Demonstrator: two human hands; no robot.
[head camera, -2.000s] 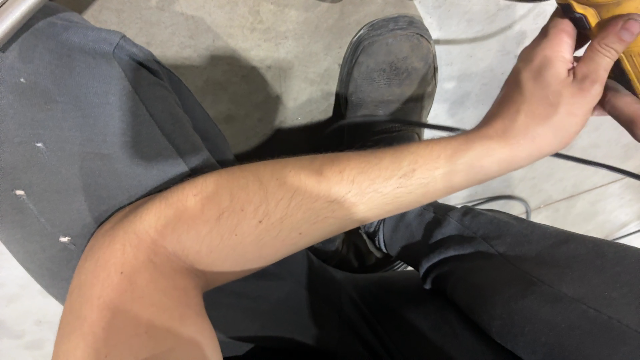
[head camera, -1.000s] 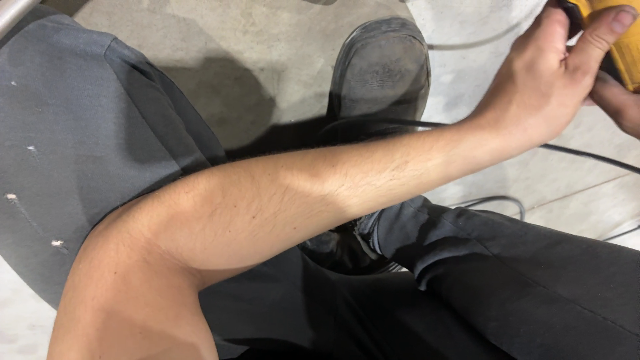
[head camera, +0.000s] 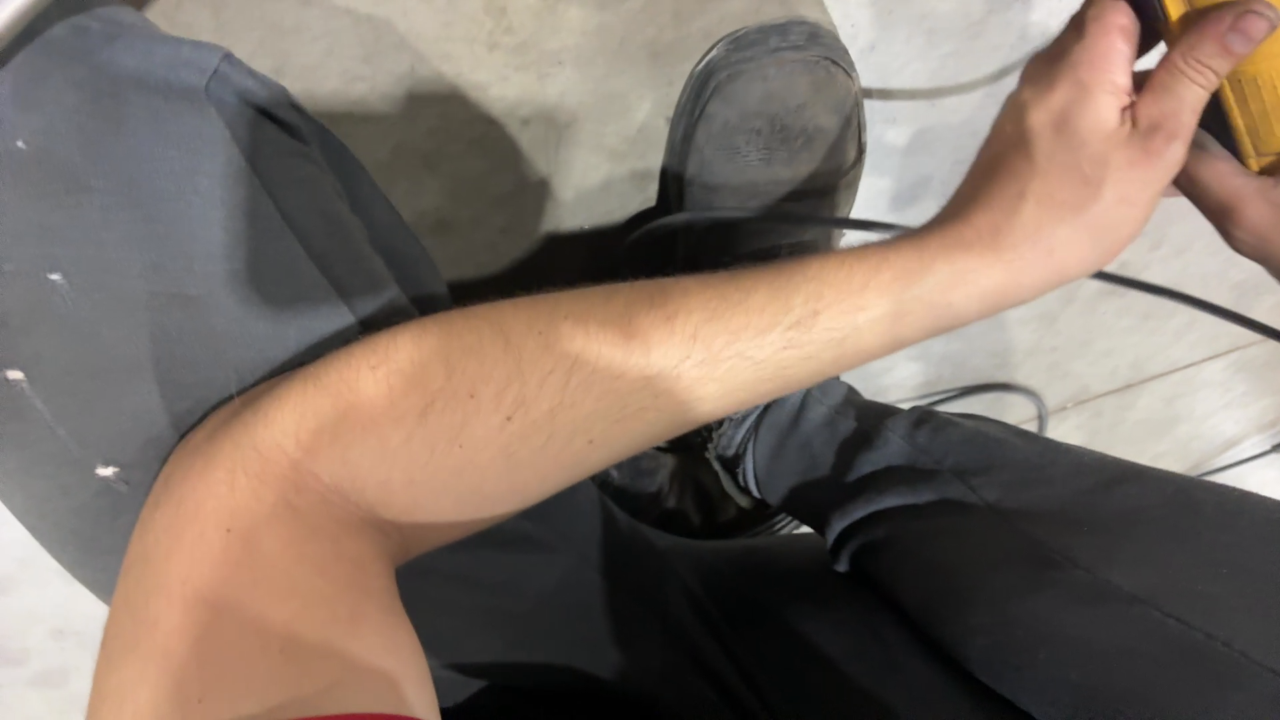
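From the lower left my bare forearm reaches across to the upper right, where my left hand (head camera: 1090, 130) grips a yellow-and-black tool (head camera: 1250, 105). Its thumb lies on the yellow housing and its fingers curl over the dark part. Most of the tool is cut off by the frame's edge, so its exact kind cannot be told. Just below the tool, part of my right hand (head camera: 1235, 205) shows at the right edge, close against the underside. The rest of that hand is out of frame, and its grip cannot be made out.
A black cable (head camera: 1185, 298) runs over the concrete floor (head camera: 930, 150), behind my forearm and across a dark, worn shoe (head camera: 765, 130). Another loop of cable (head camera: 1030, 395) lies beside the dark trouser leg (head camera: 1050, 500). Grey fabric with small pale marks (head camera: 130, 250) covers the left side.
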